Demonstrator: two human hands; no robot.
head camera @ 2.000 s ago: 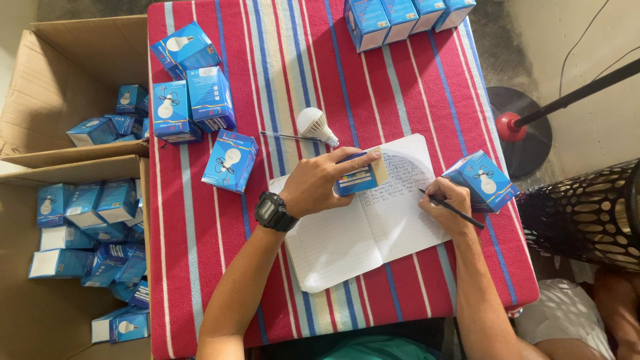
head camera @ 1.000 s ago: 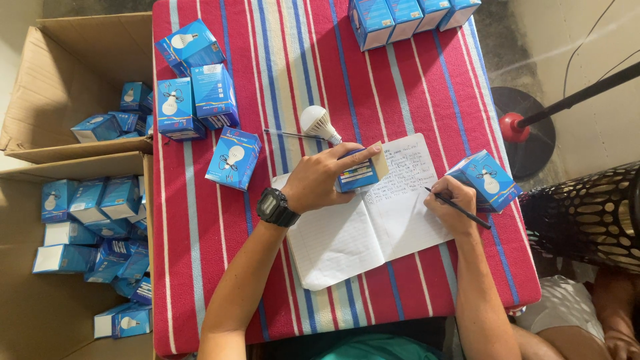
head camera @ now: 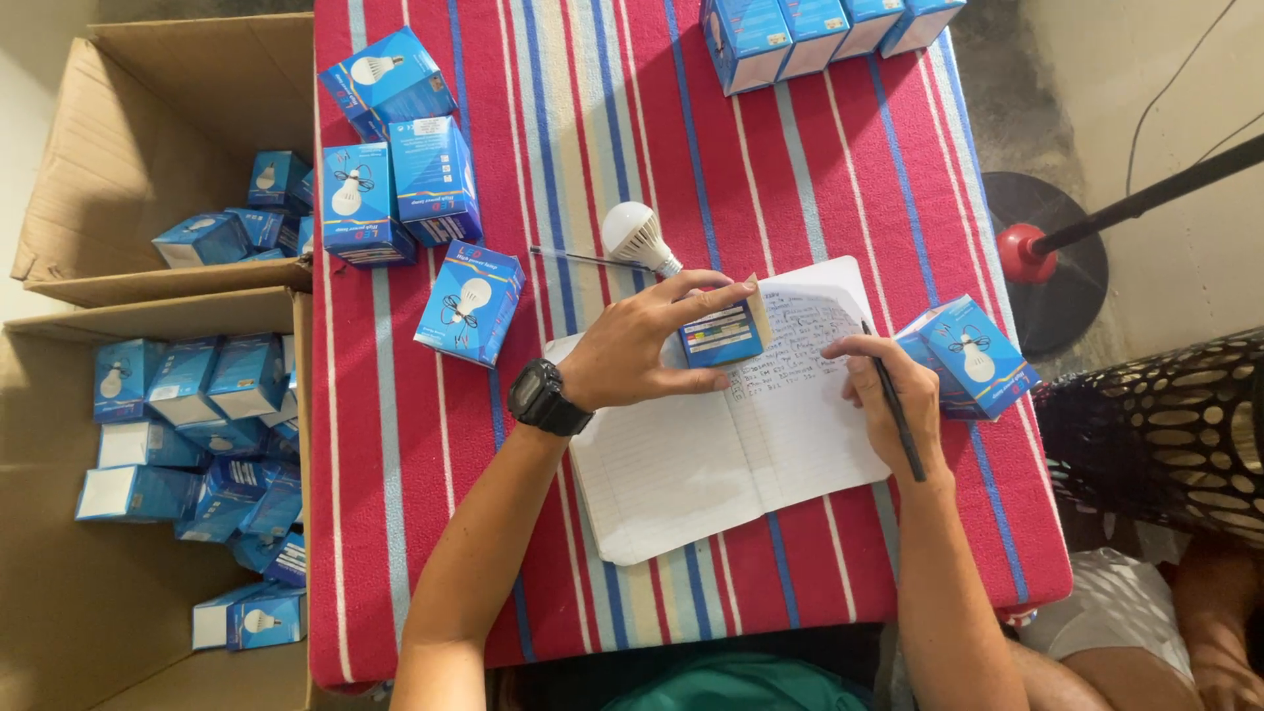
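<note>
My left hand (head camera: 657, 341), with a black watch on the wrist, holds a blue LED bulb box (head camera: 726, 334) over the top of an open lined notebook (head camera: 681, 474). My right hand (head camera: 889, 395) holds a black pen (head camera: 897, 415) above the right page, its tip pointing up and away. Handwriting covers the upper part of that page. Just beyond my left fingers a white LED bulb (head camera: 634, 234) lies on its side, next to a thin clear stick (head camera: 583, 258). Another bulb box (head camera: 968, 357) rests right of my right hand.
Several blue bulb boxes (head camera: 469, 303) stand at the left of the striped tablecloth (head camera: 434, 583), and a row (head camera: 746, 44) at the far edge. Two cardboard cartons (head camera: 148, 306) with more boxes adjoin the left side. A black stand (head camera: 1136, 207) and another person's arm (head camera: 1220, 612) are at the right.
My right hand has turned, and the pen now points away from the page where it pointed down at the paper before. My left hand stays on the box.
</note>
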